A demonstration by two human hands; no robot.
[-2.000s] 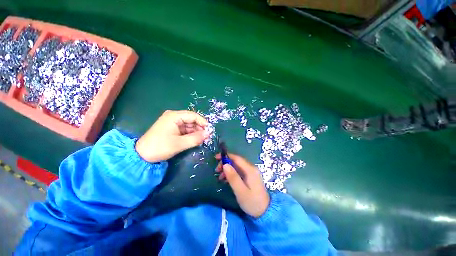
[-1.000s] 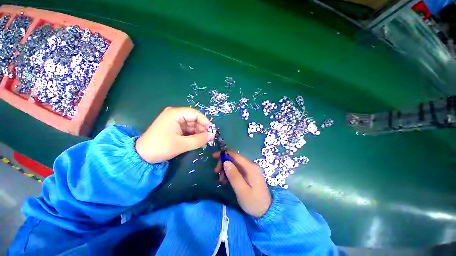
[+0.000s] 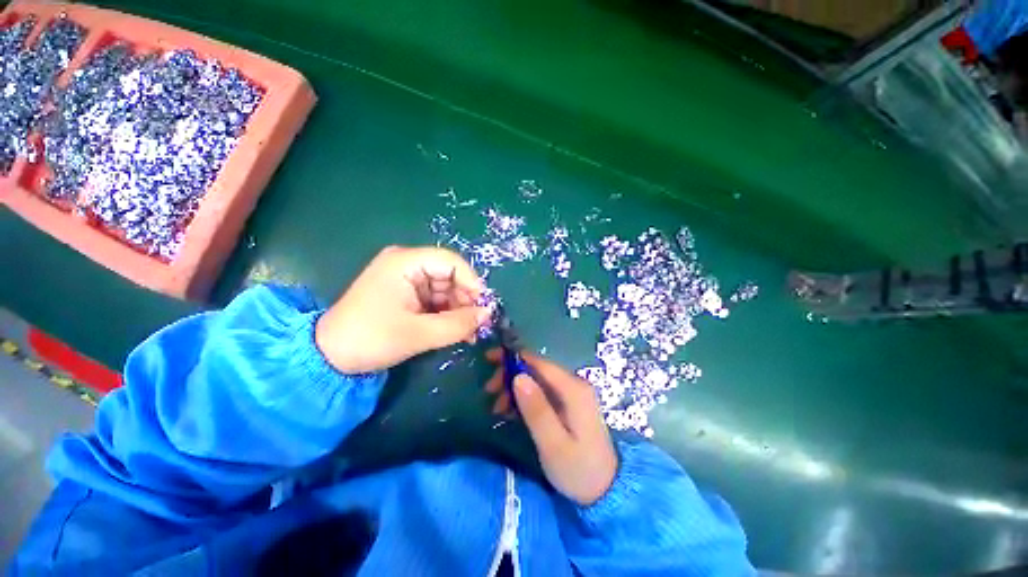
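My left hand (image 3: pixel 404 311) pinches a small silvery part (image 3: pixel 486 313) between thumb and fingertips. My right hand (image 3: pixel 555 423) holds the side cutters (image 3: pixel 513 358), with blue handles in the fist and dark jaws pointing up at the part. The jaws are at or very near the part; contact is too small to tell. A dense pile of silvery parts (image 3: pixel 646 321) lies right of my hands. A smaller silvery heap (image 3: pixel 503 240) lies just above my left fingertips, with thin slivers around it.
A salmon-orange compartment tray (image 3: pixel 231 192) full of silvery parts is at the upper left. A grey bar with dark bands (image 3: pixel 902 292) reaches in from the right. A metal frame (image 3: pixel 902 56) and a brown box edge (image 3: pixel 840 16) are at the upper right. The surface (image 3: pixel 372 147) is green.
The cutters' jaws have come up from below to the part at my left fingertips. The view has shifted slightly. Both hands keep their grips.
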